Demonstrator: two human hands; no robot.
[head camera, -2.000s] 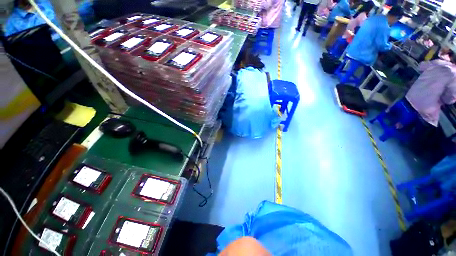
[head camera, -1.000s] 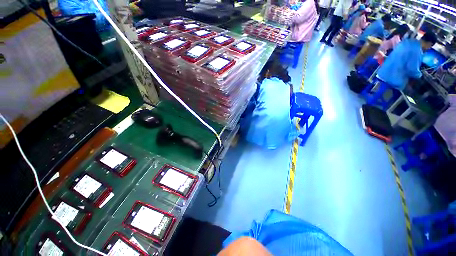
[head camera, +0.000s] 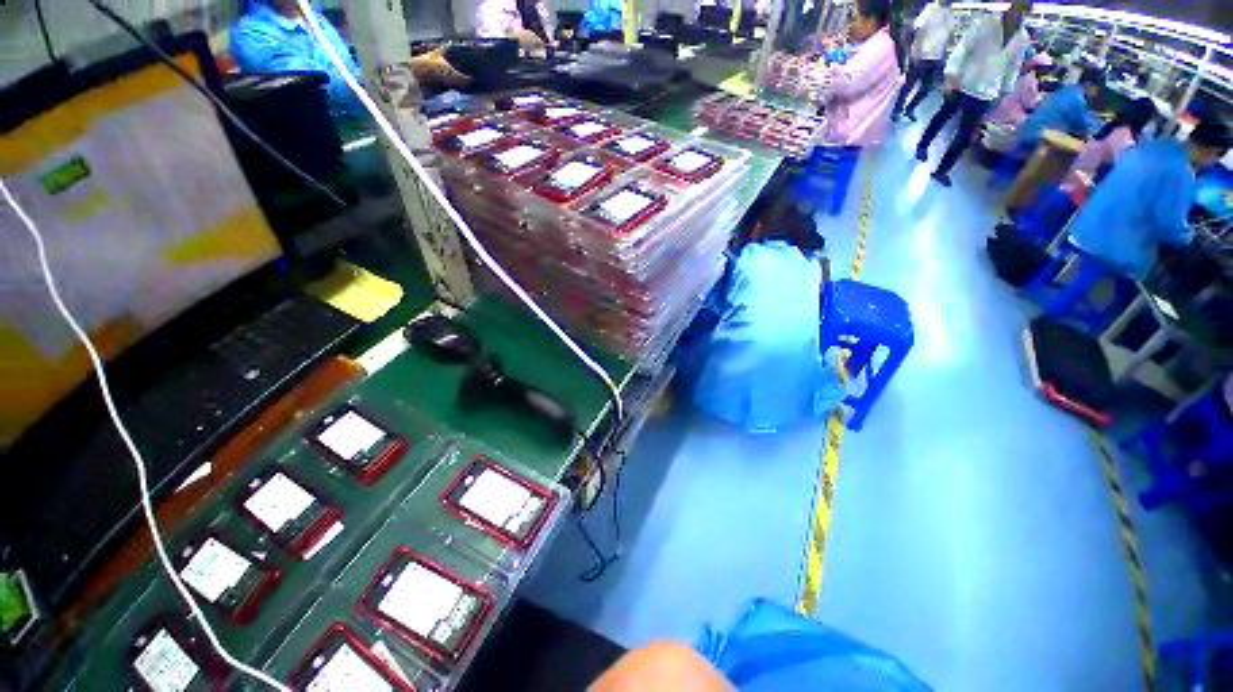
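Observation:
No hand of mine can be made out in the picture. A rounded skin-coloured patch at the bottom edge is cut off, and I cannot tell it as a hand. Nearest in front, a clear blister tray (head camera: 430, 476) lies on the green mat. It holds rows of dark red-edged phones (head camera: 500, 500) with white labels, cut off at the bottom left. A white cable (head camera: 146, 473) hangs across the tray's left part. A black scanner (head camera: 521, 400) and a black mouse (head camera: 442, 337) lie beyond the tray.
A tall pile of stacked trays (head camera: 622, 264) stands behind the scanner. A keyboard (head camera: 203, 399) and monitor (head camera: 122, 216) are left, with a yellow note (head camera: 356, 291). A person in blue (head camera: 764, 338) is low beside a blue stool (head camera: 868, 318). Other people sit and walk beyond.
The view has swung left and up, so the tray, pile and stool sit further right. More of the monitor and the far aisle shows. The tray's phones look the same.

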